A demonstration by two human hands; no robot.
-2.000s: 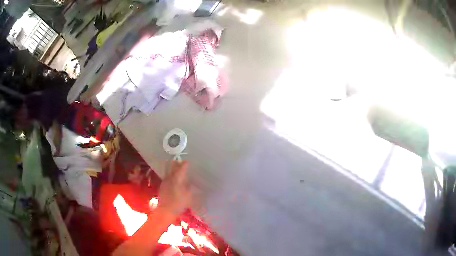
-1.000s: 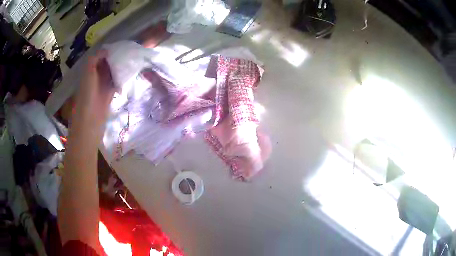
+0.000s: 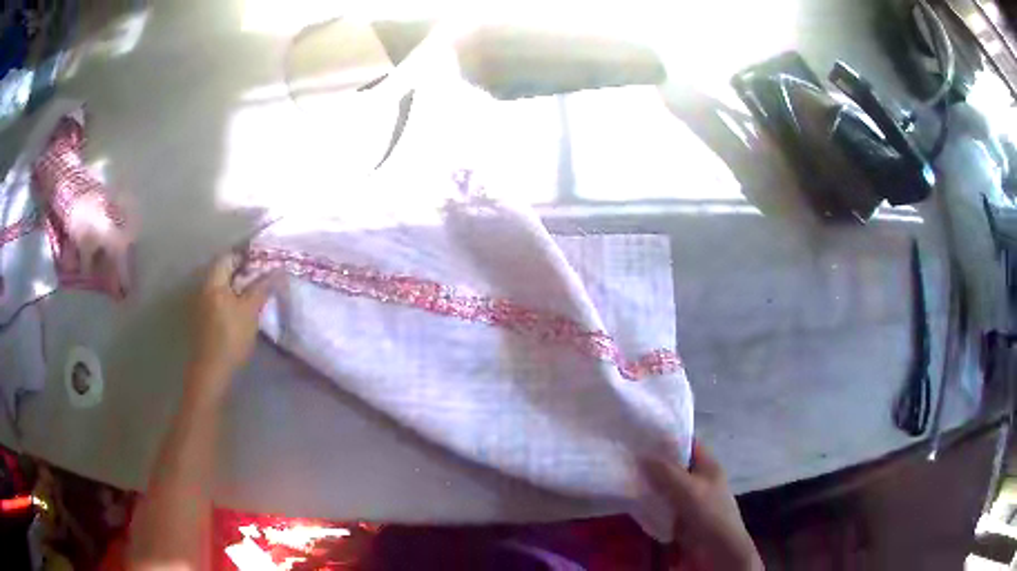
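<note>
A whitish interfaced garment piece [image 3: 446, 379] lies across the pale table in front of me, wrong side up, with a frayed pink seam allowance [image 3: 446, 301] running across it. A fold crosses its right part. My left hand [image 3: 236, 312] grips its upper left end. My right hand [image 3: 697, 502] holds its lower right edge near the table's front edge; fabric hides some fingers.
The steam iron [image 3: 831, 139] stands at the back right, with fabric shears [image 3: 917, 346] below it. A tape roll [image 3: 83, 377] lies at the far left, below pink tweed fabric [image 3: 84, 206]. Strong glare covers the back of the table [image 3: 335, 463].
The view has swung right, so the tape roll and tweed pile now sit far left. The whitish piece is now spread in front of me, held by both hands.
</note>
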